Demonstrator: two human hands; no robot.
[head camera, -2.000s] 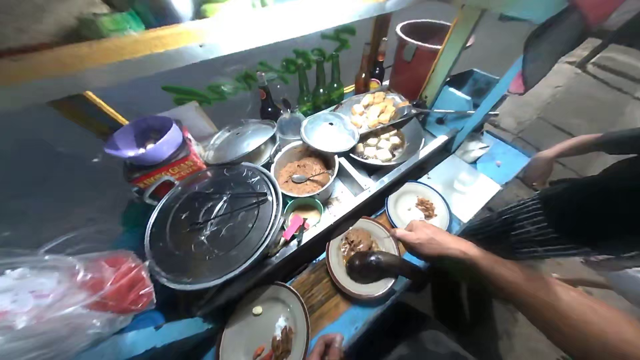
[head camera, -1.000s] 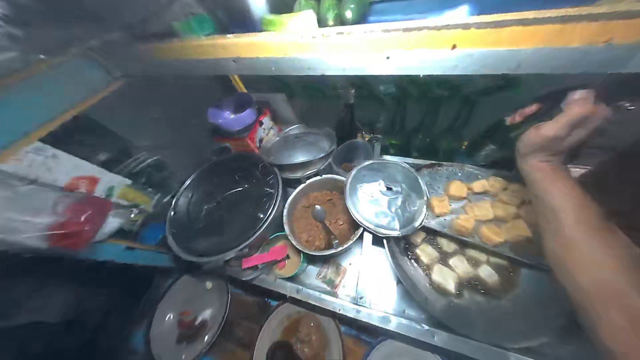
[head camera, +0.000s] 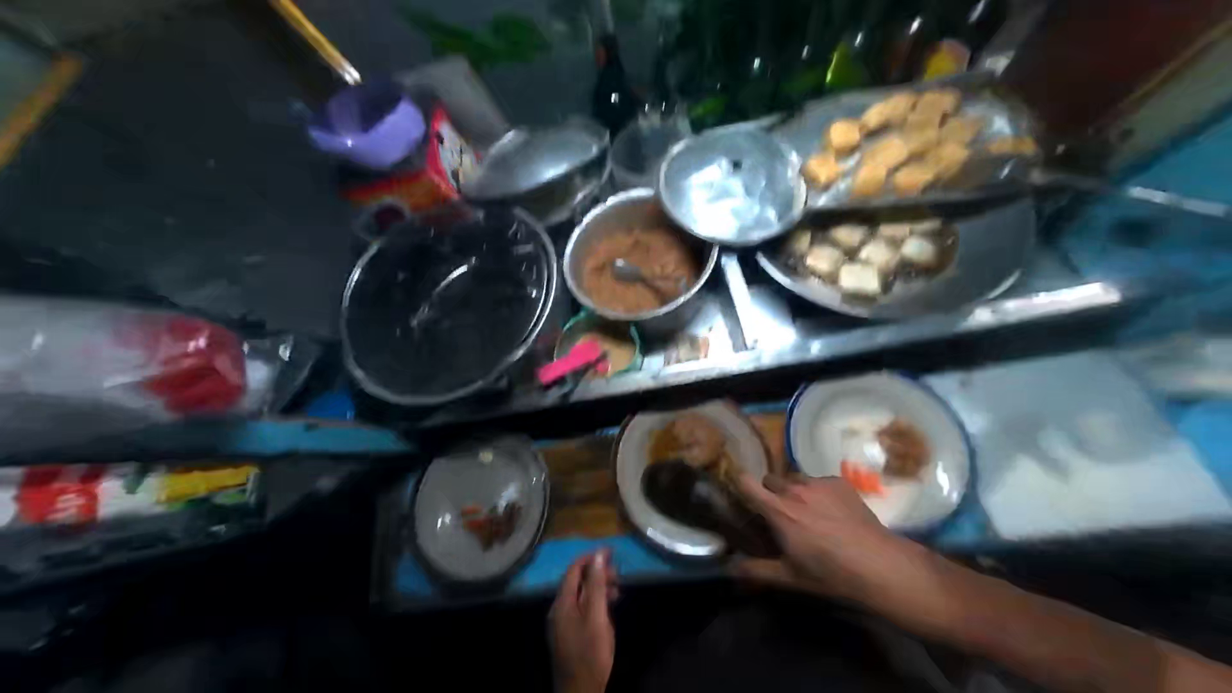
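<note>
My right hand (head camera: 818, 525) grips a dark pestle (head camera: 698, 496), its rounded head resting in brown paste (head camera: 695, 441) on the middle plate (head camera: 630, 462). My left hand (head camera: 583, 606) is near the counter's front edge, between the left and middle plates; nothing shows in it, though its fingers are blurred. The left plate (head camera: 448, 539) holds a little reddish-brown food. To the right, a blue-rimmed white plate (head camera: 828, 404) bears brown paste and orange-red pieces. Behind the plates stands a metal pot (head camera: 582, 260) of brown sauce with a spoon (head camera: 640, 277) in it.
Tofu pieces (head camera: 859, 278) lie in a wide frying pan (head camera: 991, 255), with golden fried pieces (head camera: 890, 144) on a metal tray behind. A metal lid (head camera: 733, 197), a large dark lidded pot (head camera: 448, 308), a purple bowl (head camera: 369, 125), a pink-handled utensil (head camera: 570, 363) and white paper (head camera: 1078, 452) surround the plates.
My right hand, raised over the frying pan a second ago, is down at the middle plate on the pestle. My left hand has come into view. The view has shifted.
</note>
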